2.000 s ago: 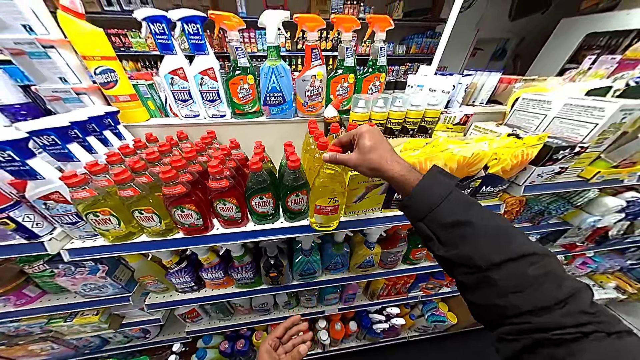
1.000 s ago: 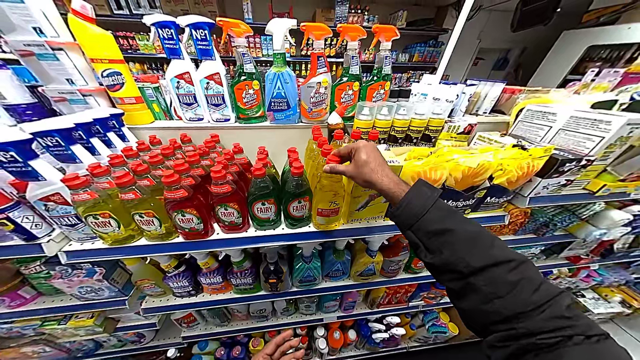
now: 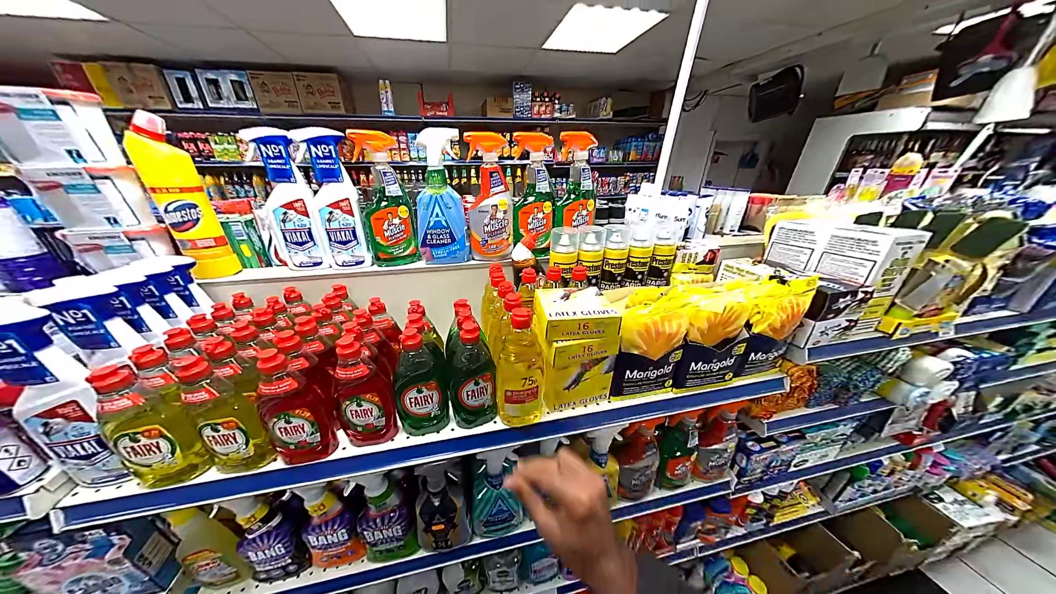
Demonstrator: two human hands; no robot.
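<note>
My right hand [image 3: 569, 516], blurred, is low in the centre in front of the lower shelf, its fingers loosely bent and nothing visible in them. Just behind it is a teal spray bottle [image 3: 497, 499]. Above it, at the front of the upper shelf, a yellow dish soap bottle [image 3: 521, 384] with a red cap stands upright, untouched. To its left are green Fairy bottles [image 3: 421, 392], red ones [image 3: 364, 400] and yellow ones [image 3: 157, 437]. Boxes of latex gloves [image 3: 577, 363] stand close on its right. My left hand is out of view.
The blue shelf edge [image 3: 371, 458] runs across below the bottles. Marigold glove packs [image 3: 648, 351] are on the right, with Prestone cans [image 3: 615, 256] behind. Spray cleaners [image 3: 392, 223] line the top ledge beside a yellow Domestos bottle [image 3: 183, 206]. Cardboard trays [image 3: 854, 532] are low at right.
My right hand has let go of the yellow bottle's top and moved down in front of the lower shelf. My left hand has left the view. The view has tilted up.
</note>
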